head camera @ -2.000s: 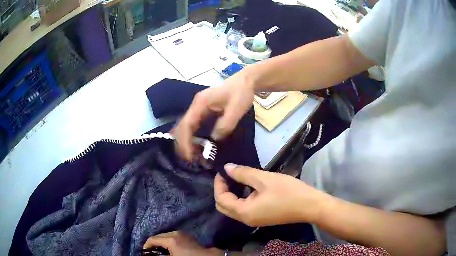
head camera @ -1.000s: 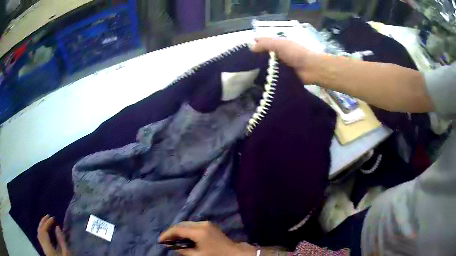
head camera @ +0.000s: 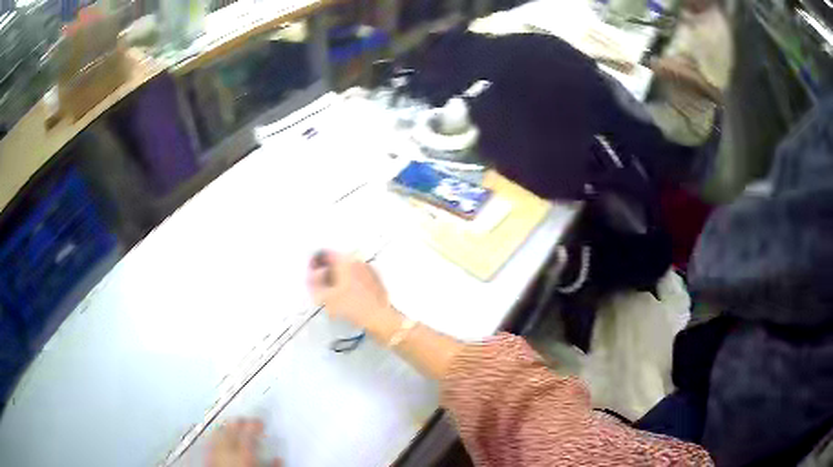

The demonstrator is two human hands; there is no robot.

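My right hand [head camera: 352,290], in a red-and-white speckled sleeve with a pale wristband, is over the middle of the white table [head camera: 164,319]. Its fingers are closed around a small black tool [head camera: 321,262], mostly hidden and blurred. My left hand [head camera: 239,444] is low at the bottom edge, cut off and blurred; whether it holds anything is unclear. A small dark loop [head camera: 347,342] lies on the table just below my right wrist. No jacket is under my hands.
A blue patterned phone [head camera: 443,189] lies on brown card [head camera: 484,246]. Behind it are a white roll [head camera: 446,137] and a dark jacket pile [head camera: 548,109] hanging over the table end. A person in dark grey [head camera: 763,274] is at the right. Blue crates [head camera: 55,246] stand left.
The dark jacket with grey-blue lining has left the table in front of me. The other person's bare arm is gone from view. My right hand has moved up and forward over the table.
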